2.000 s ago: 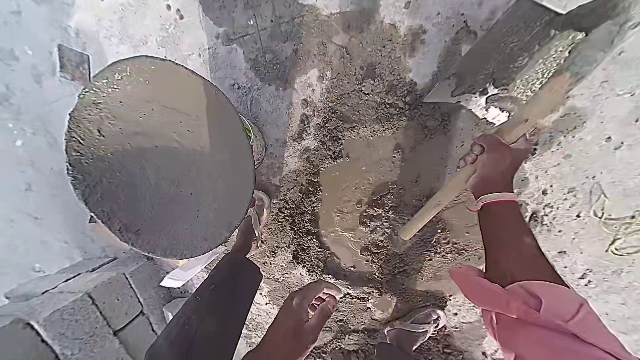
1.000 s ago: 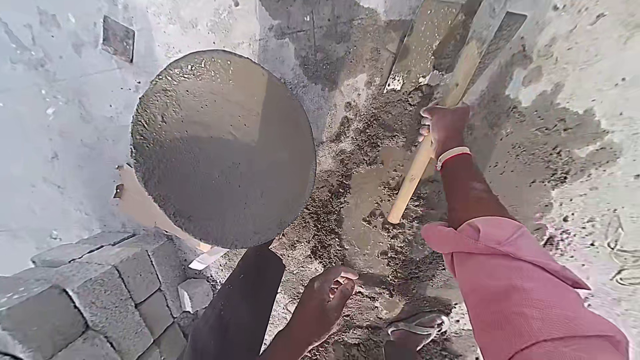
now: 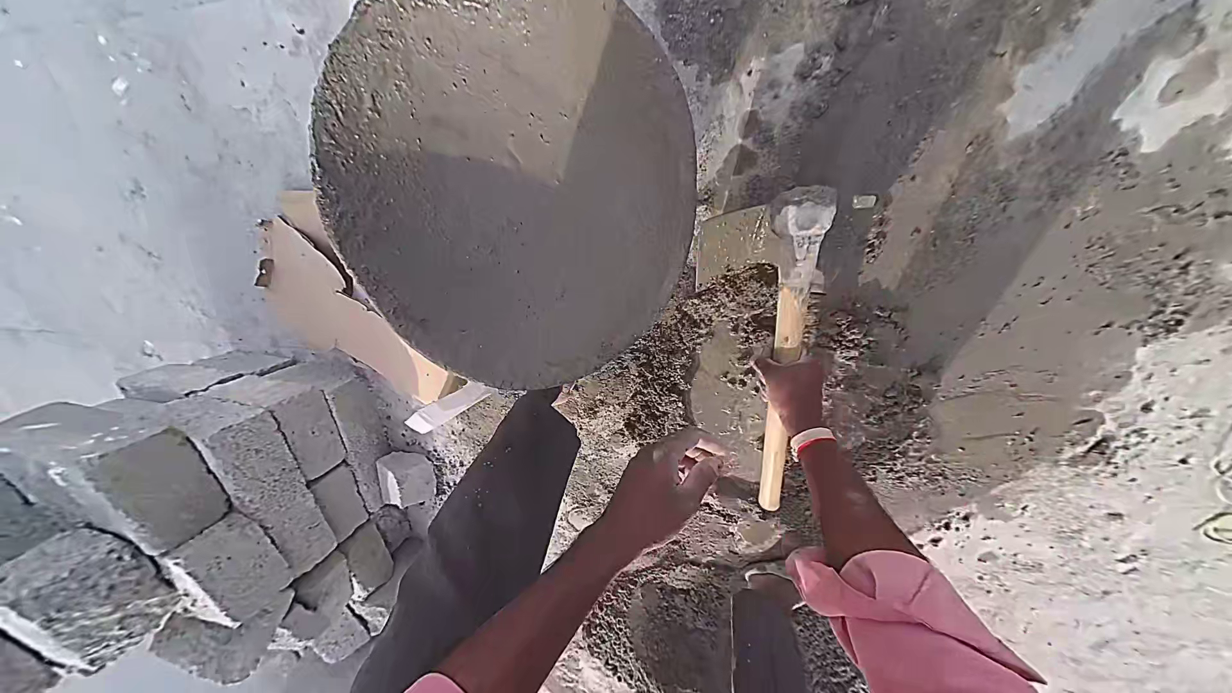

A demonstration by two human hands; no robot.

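Note:
My right hand (image 3: 793,393) is closed around the wooden handle (image 3: 774,452) of a hoe-like tool. Its socket (image 3: 805,221), coated in wet mortar, points away from me, and the flat metal blade (image 3: 736,243) lies to its left at the mortar's edge. Empty and with fingers loosely curled, my left hand (image 3: 674,481) hovers left of the handle's near end. A large round pan (image 3: 505,192), its surface covered with grey mortar, is ahead and to the left. Wet mortar (image 3: 717,380) is spread on the ground between the pan and the handle.
Stacked grey concrete blocks (image 3: 269,472) stand at the lower left. A torn tan sheet (image 3: 332,308) sticks out under the pan's left side, with a white strip (image 3: 449,408) nearby. My dark-trousered legs are at the bottom. Wet mortar smears the ground at right.
My right hand has swung the tool from a slant toward the upper right to nearly straight ahead. The view has shifted, and my left hand remains empty.

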